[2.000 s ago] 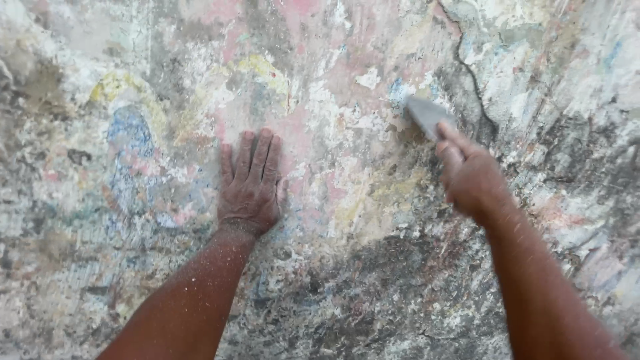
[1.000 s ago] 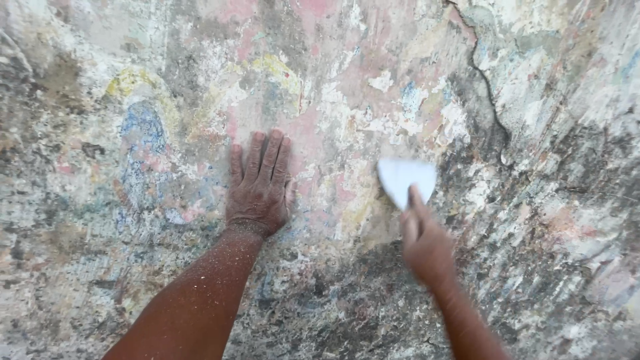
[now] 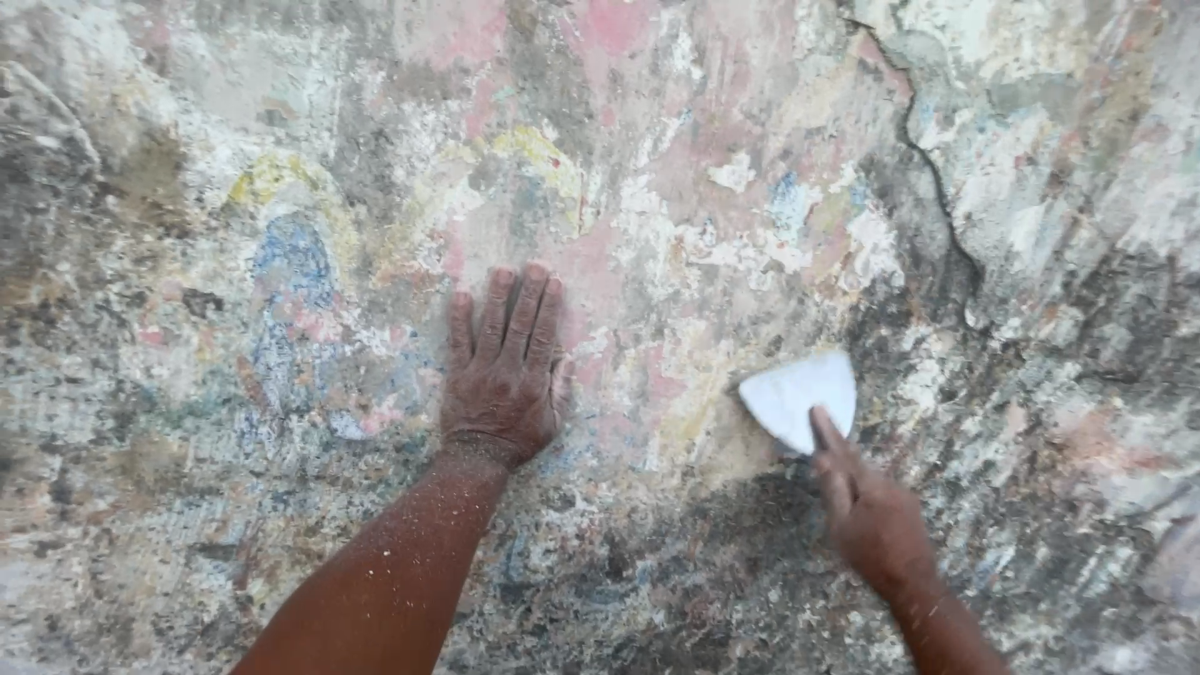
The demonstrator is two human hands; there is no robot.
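My left hand [image 3: 506,375] lies flat on an old plastered wall [image 3: 637,544], palm to the surface and fingers pointing up, holding nothing. Pale dust and crumbs speckle its wrist and forearm. To the right, my right hand [image 3: 867,497] grips a putty knife [image 3: 806,398] with a wide metal blade, one finger stretched along the blade's base. The handle is hidden in my fist. The blade is over a yellowish-grey patch; whether its edge touches the wall I cannot tell.
A jagged crack [image 3: 937,187] runs down the wall at the upper right. Around it are flaking white, pink and grey paint layers. A blue patch [image 3: 292,262] under a yellow arc [image 3: 272,178] shows at the left. Dark rough plaster spans the lower part.
My right hand has brought the putty knife down from near the crack, and the blade now shows its broad face. My left hand has stayed flat on the wall.
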